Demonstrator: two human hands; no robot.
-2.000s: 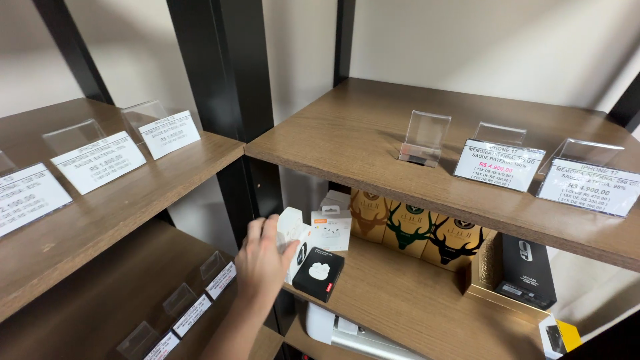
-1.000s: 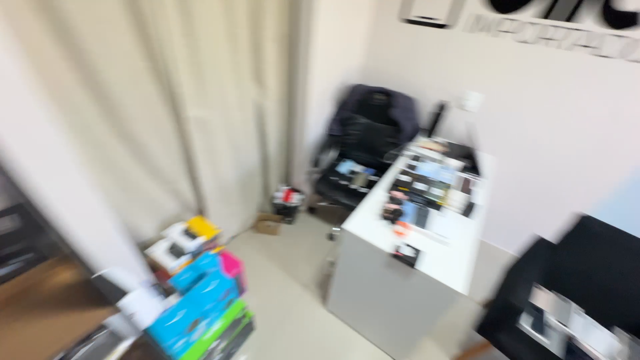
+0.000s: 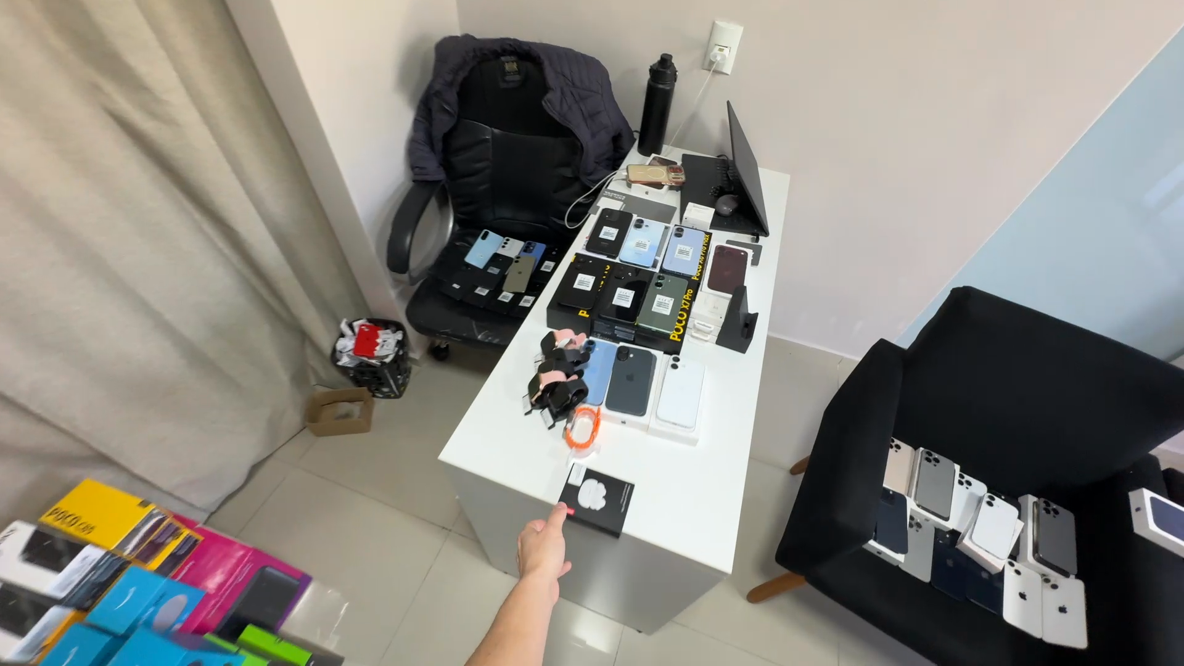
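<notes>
My left hand [image 3: 543, 548] reaches in from the bottom, a finger extended to the left edge of a black earbuds box [image 3: 597, 499]. The fingertip is at or just over the box; contact is unclear, and I see no grip. The box lies at the near edge of a white desk [image 3: 684, 518], its corner slightly past the edge. Beyond it are an orange band [image 3: 583, 429], black and pink wristbands [image 3: 557, 384] and several smartphones [image 3: 631, 379] on boxes. My right hand is out of view.
A black office chair [image 3: 518, 139] with phones on its seat stands behind the desk. At the right, a black armchair [image 3: 879, 407] holds phones and boxes. Colourful product boxes [image 3: 139, 592] fill the lower left. A full waste basket [image 3: 375, 370] and small cardboard box [image 3: 339, 412] are on the floor.
The view has swung from wooden shelves to the desk. My left hand was at boxes on a lower shelf, was out of view one second ago, and now reaches to the black box at the desk edge.
</notes>
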